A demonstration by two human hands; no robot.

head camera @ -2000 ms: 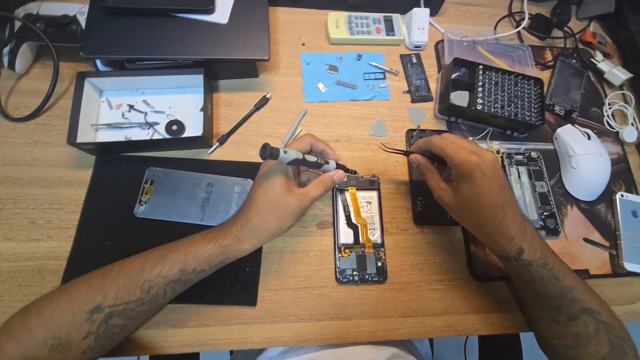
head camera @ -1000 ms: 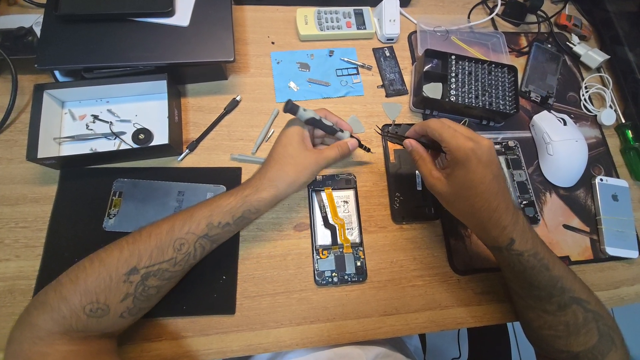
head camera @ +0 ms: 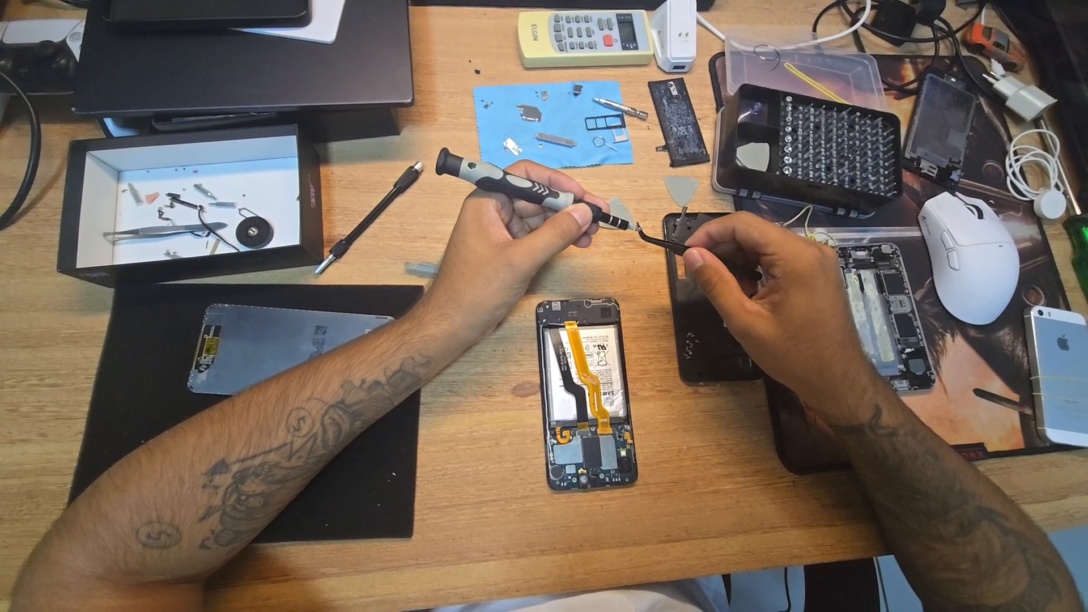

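My left hand [head camera: 518, 229] grips a grey and black precision screwdriver [head camera: 529, 189], its tip pointing right. In my right hand [head camera: 765, 289] are black curved tweezers [head camera: 659, 242], their tips at the screwdriver's tip; whether a small screw sits between them I cannot tell. Below the hands lies an opened smartphone [head camera: 586, 395], showing its battery, a black and an orange flex cable and a circuit board at the near end. A black phone back cover [head camera: 705, 340] lies partly under my right hand. Translucent triangular picks [head camera: 681, 189] lie behind the tools.
A blue cloth [head camera: 552, 153] bears small parts beside a loose battery [head camera: 678, 121]. Right are a bit case [head camera: 837, 144], a white mouse [head camera: 971, 255], another opened phone [head camera: 892, 319] and a silver phone [head camera: 1058, 374]. Left are a parts box [head camera: 191, 259] and a screen panel [head camera: 280, 348] on a black mat [head camera: 340, 484].
The screwdriver, over the opened phone's top end two seconds ago, has moved up away from it. Its tip and the tweezers' tips have come together.
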